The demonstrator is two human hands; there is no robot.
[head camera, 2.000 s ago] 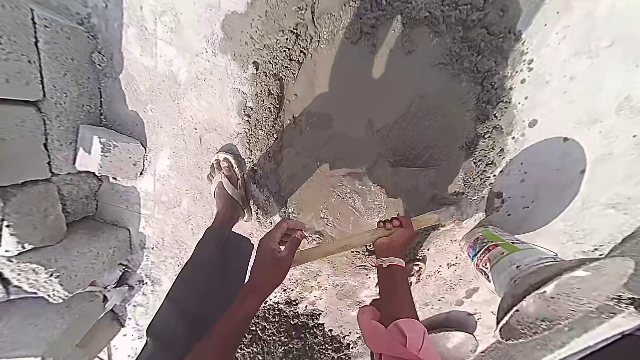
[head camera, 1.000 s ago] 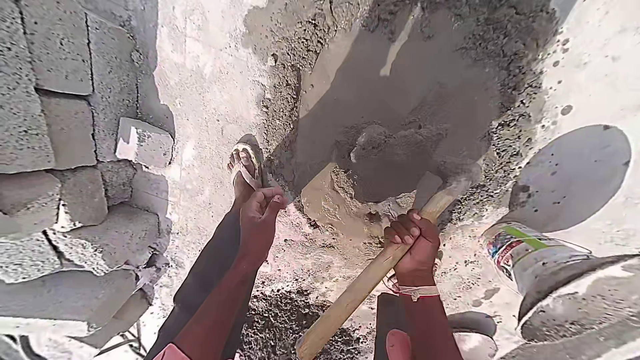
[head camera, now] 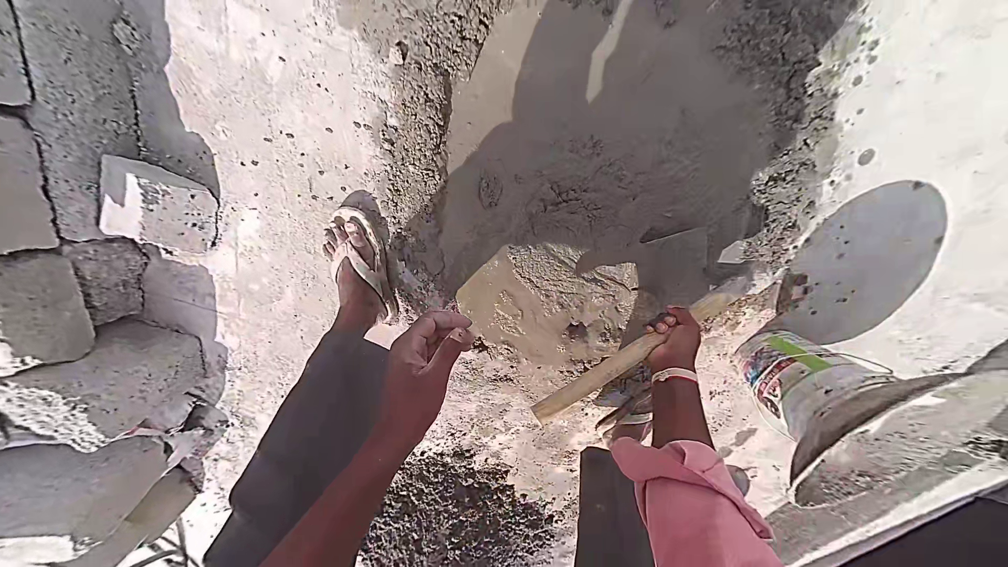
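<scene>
My right hand [head camera: 676, 340] grips the wooden handle [head camera: 598, 379] of a tool, with its thumb and fingers wrapped round it. The handle slants from lower left to upper right. A flat metal blade [head camera: 683, 256] lies in the wet mortar [head camera: 551, 295] just above that hand; its join with the handle is hard to make out. My left hand [head camera: 431, 346] is off the handle, its fingers curled loosely with nothing in them, over the lower left edge of the mortar. Much of the mortar is in shadow.
Rough concrete blocks [head camera: 102, 378] are stacked along the left. A plastic bucket [head camera: 819, 382] with a wire handle is at the right, beside a grey round patch [head camera: 870, 256]. My sandalled foot [head camera: 362, 256] stands left of the mortar; dark loose grit [head camera: 465, 512] lies between my legs.
My left hand was on the handle two seconds ago and is now off it. The handle's lower end stuck out farther below my right hand one second ago.
</scene>
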